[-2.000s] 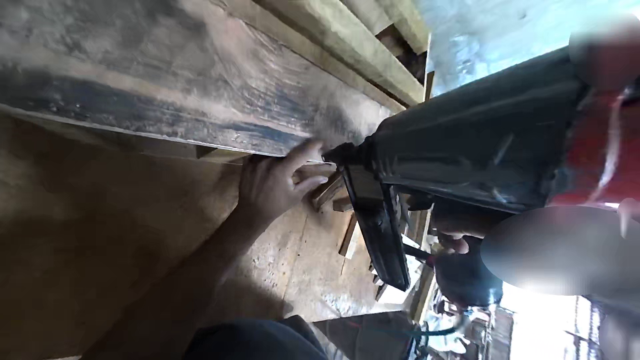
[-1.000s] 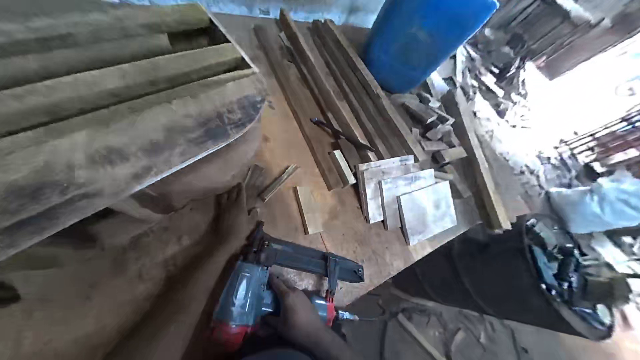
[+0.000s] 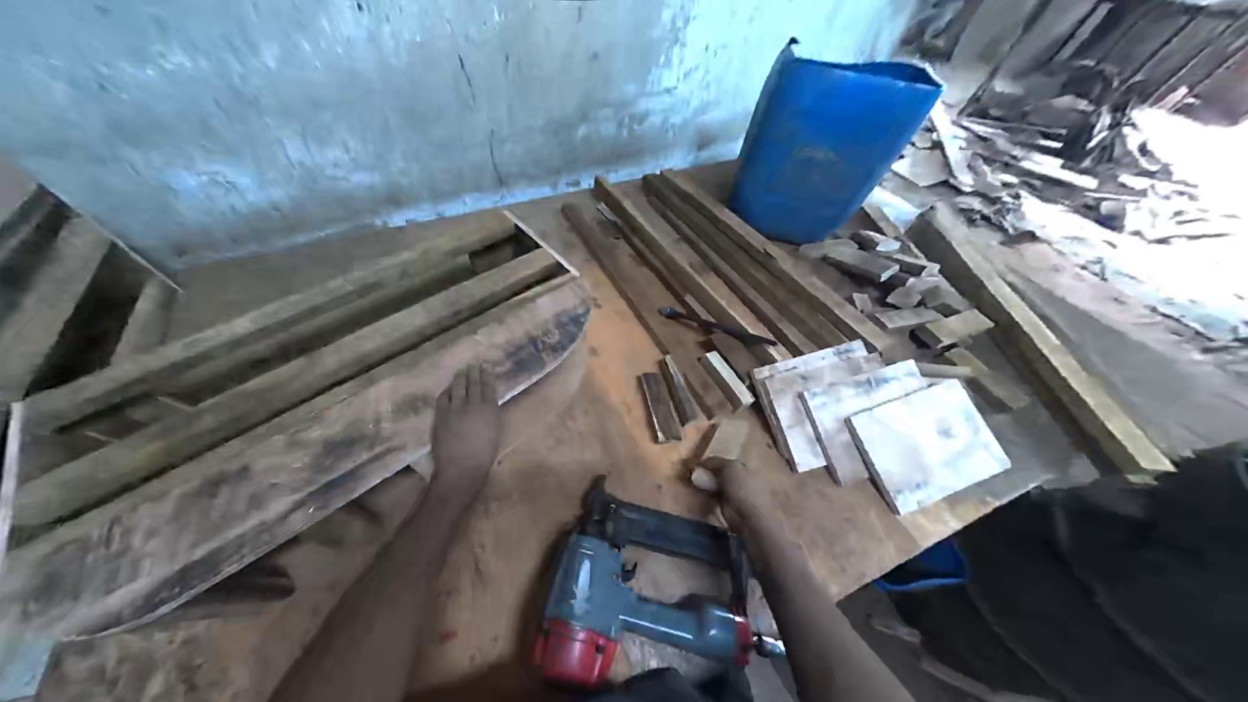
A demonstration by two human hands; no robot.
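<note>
My left hand (image 3: pixel 466 419) rests, fingers extended, on the side board of a long wooden frame (image 3: pixel 322 414). A small wood block (image 3: pixel 726 439) lies on the work table by my right hand (image 3: pixel 726 487), whose fingers are closed around a short wood piece (image 3: pixel 702 478). Between my forearms, a grey and red pneumatic nailer (image 3: pixel 634 604) lies on its side, held by neither hand. Several short wood offcuts (image 3: pixel 660 407) lie past the nailer, close to a hammer-like tool with a dark handle (image 3: pixel 721 327).
Square boards (image 3: pixel 926 444) lie at the right of the table (image 3: pixel 546 507). Long wood strips (image 3: pixel 721 253) stretch towards a blue plastic container (image 3: pixel 829 146) by the wall (image 3: pixel 390 107). Offcuts (image 3: pixel 907 283) are piled beside a long beam (image 3: pixel 1043 341). Another wooden frame stands far left.
The nailer, in my right hand in the earlier frames, now lies on the table. My right hand has moved to the small wood pieces. My left hand now lies on the frame's side. The view has swung widely.
</note>
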